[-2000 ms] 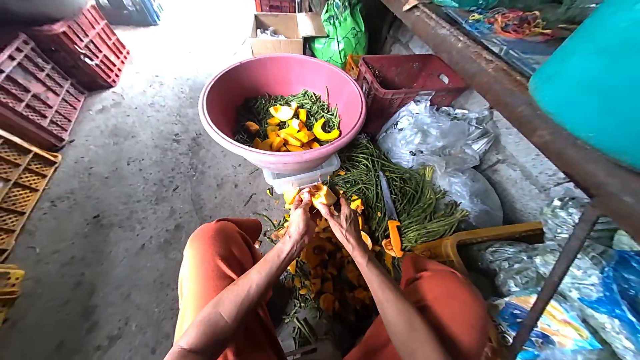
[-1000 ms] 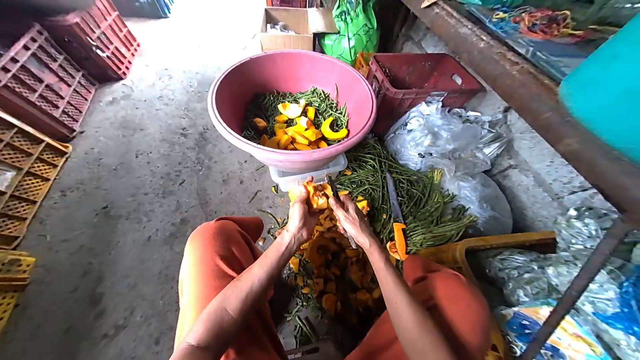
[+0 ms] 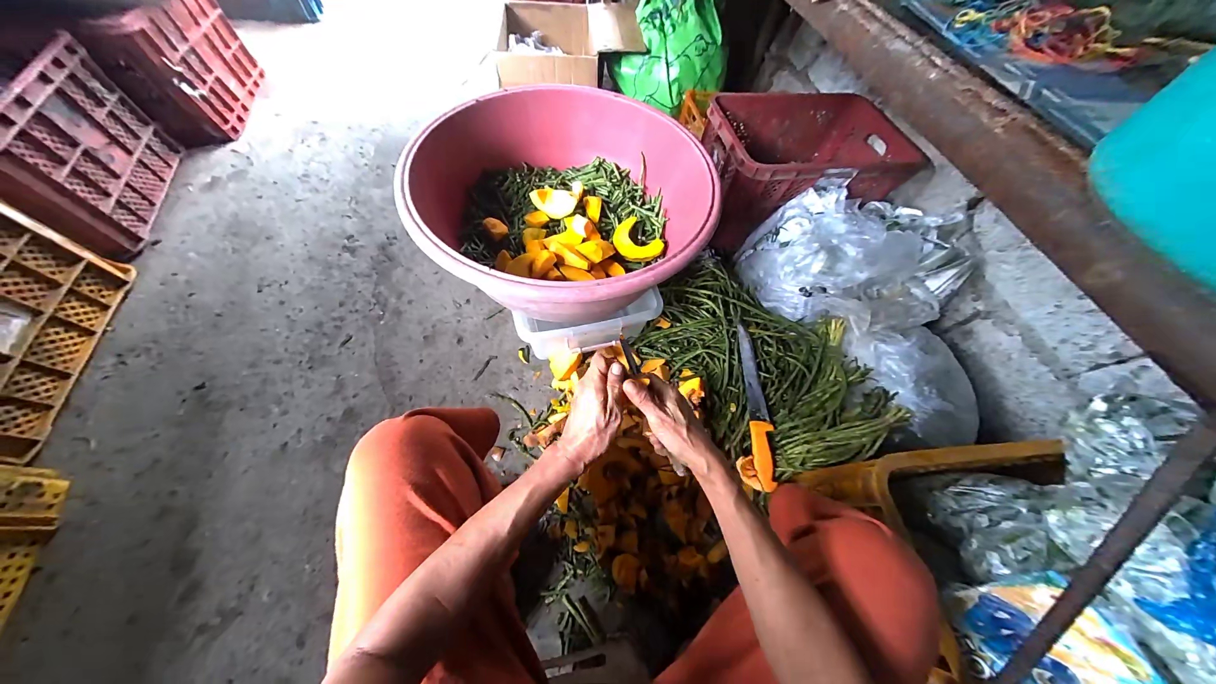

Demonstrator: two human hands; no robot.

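My left hand (image 3: 594, 410) and my right hand (image 3: 667, 418) meet over a pile of orange squash pieces and peelings (image 3: 632, 532) between my knees. The right hand grips a small knife (image 3: 630, 357), its dark blade pointing up and away from me. My left hand is closed around a squash piece, mostly hidden by the fingers. Beyond them a pink plastic basin (image 3: 560, 114) holds cut green beans (image 3: 608, 180) and squash chunks (image 3: 570, 252). A clear plastic container (image 3: 589, 328) is under its near side. Long green beans (image 3: 712, 323) lie at the right, with an orange-handled knife (image 3: 755, 399) on them.
Red crates (image 3: 85, 142) and a yellow crate (image 3: 57, 323) line the left. Behind the beans are a dark red crate (image 3: 807, 142) and clear plastic bags (image 3: 826, 252). A rusty metal beam (image 3: 1007, 152) crosses the upper right. A yellow crate edge (image 3: 950, 461) lies by my right knee.
The orange squash piece that showed between my fingers is now mostly covered by my hands. The dark knife blade now shows above them. The orange-handled knife remains on the beans.
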